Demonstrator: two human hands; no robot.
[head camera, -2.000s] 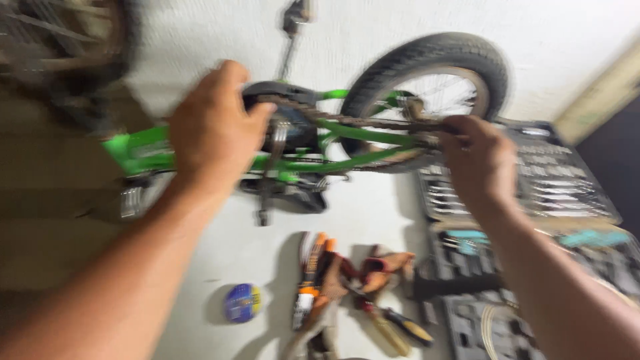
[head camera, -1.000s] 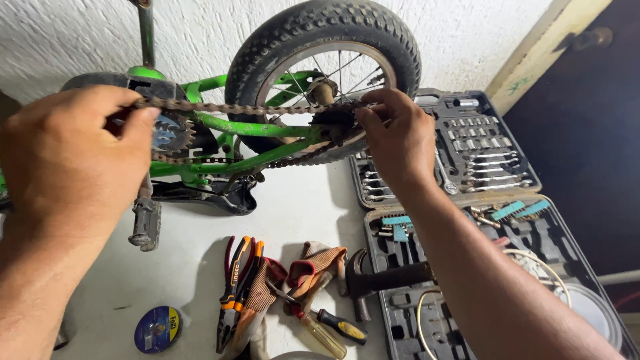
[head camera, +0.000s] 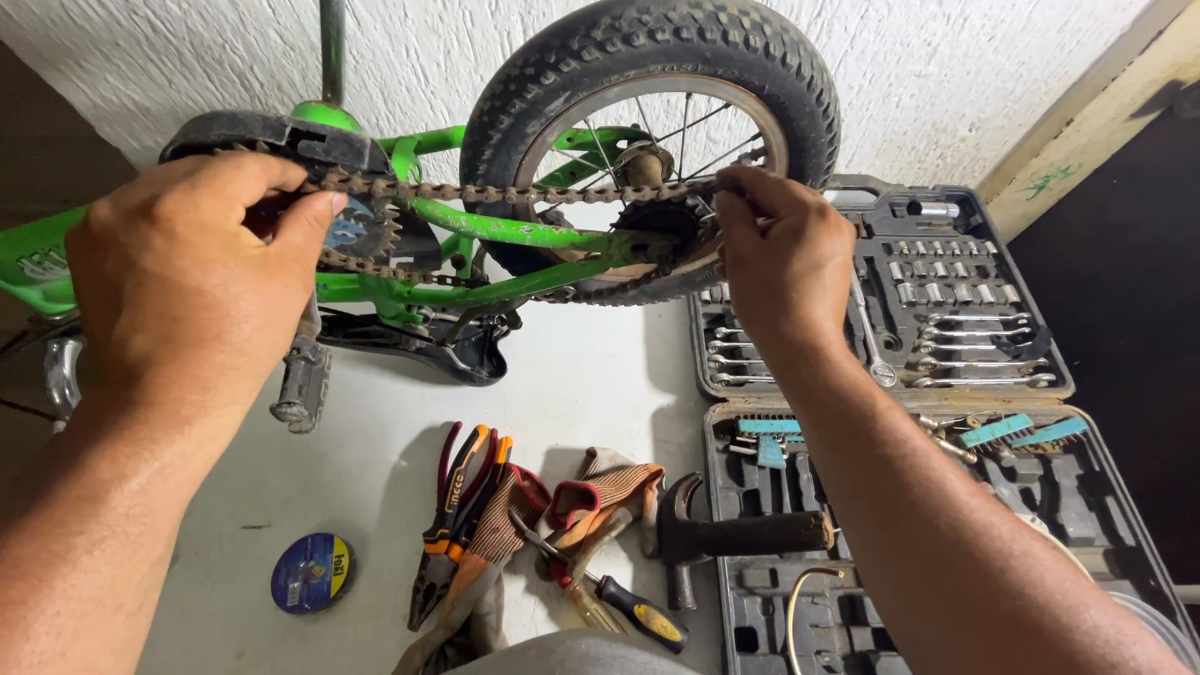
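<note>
A green children's bicycle frame (head camera: 450, 217) lies upside down, its saddle (head camera: 441, 352) low at the tabletop. My left hand (head camera: 211, 253) pinches the rusty bicycle chain (head camera: 525, 195) between thumb and finger at the toothed chainring (head camera: 375, 230). Toward the rear, my right hand (head camera: 783, 239) pinches the same chain above and right of the rear sprocket (head camera: 670, 220). Between my hands the upper run is nearly straight; a lower run hangs beneath the frame tubes. The knobby rear tyre (head camera: 502, 103) stands behind the chain. One pedal (head camera: 302, 384) hangs below my left hand.
An open socket-and-wrench case (head camera: 717, 525) lies at right. Nearer me are orange-handled pliers (head camera: 459, 497), striped work gloves (head camera: 614, 478), screwdrivers (head camera: 642, 614), a claw hammer (head camera: 741, 536) and a round blue tin (head camera: 312, 574). A textured white wall (head camera: 909, 84) rises behind the wheel.
The view has shifted and steadied. Both hands stay on the chain throughout; its upper run looks straighter along the sprocket side than one second ago.
</note>
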